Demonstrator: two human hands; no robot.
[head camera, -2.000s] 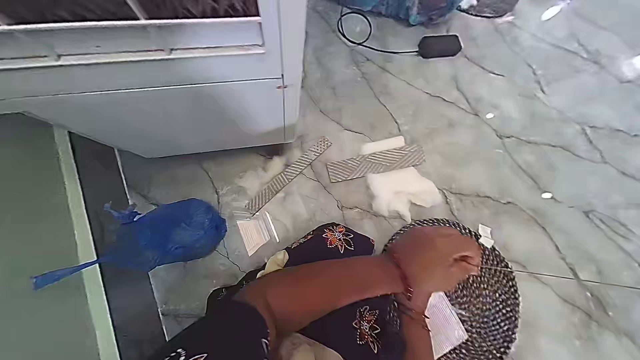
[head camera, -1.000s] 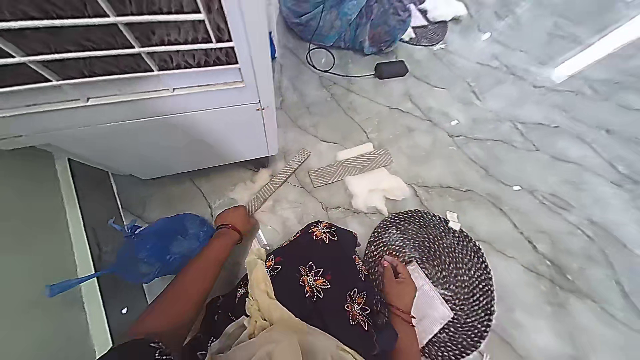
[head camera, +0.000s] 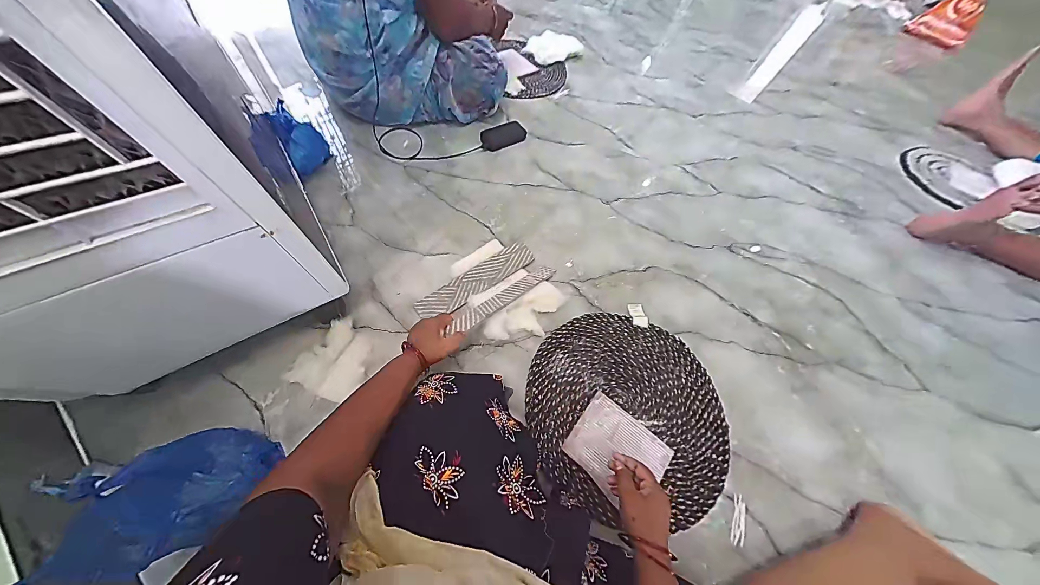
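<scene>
My left hand (head camera: 435, 338) grips the near end of a grey-and-white striped strip (head camera: 505, 299). That strip lies beside a wider patterned strip (head camera: 475, 280), with a white strip (head camera: 477, 257) partly under it and white cotton-like wadding (head camera: 526, 311) at its right. My right hand (head camera: 640, 487) has its fingertips on the lower edge of a pale, finely striped fabric square (head camera: 605, 435); whether it pinches the square cannot be told. The square rests on a round black-and-beige woven mat (head camera: 650, 366). A needle or thread cannot be made out in either hand.
A white slatted appliance (head camera: 179, 301) stands at left, a blue plastic bag (head camera: 171, 496) below it. More wadding (head camera: 333, 361) lies near my left forearm. Ahead are a seated person (head camera: 406, 65) and a black device (head camera: 504, 136) with a cable. Another person's hand (head camera: 1016, 203) is at right.
My left hand has moved the narrow striped strip rightward, beside the wider one. My right hand, raised with a thread two seconds ago, is down at the fabric square. The view has shifted.
</scene>
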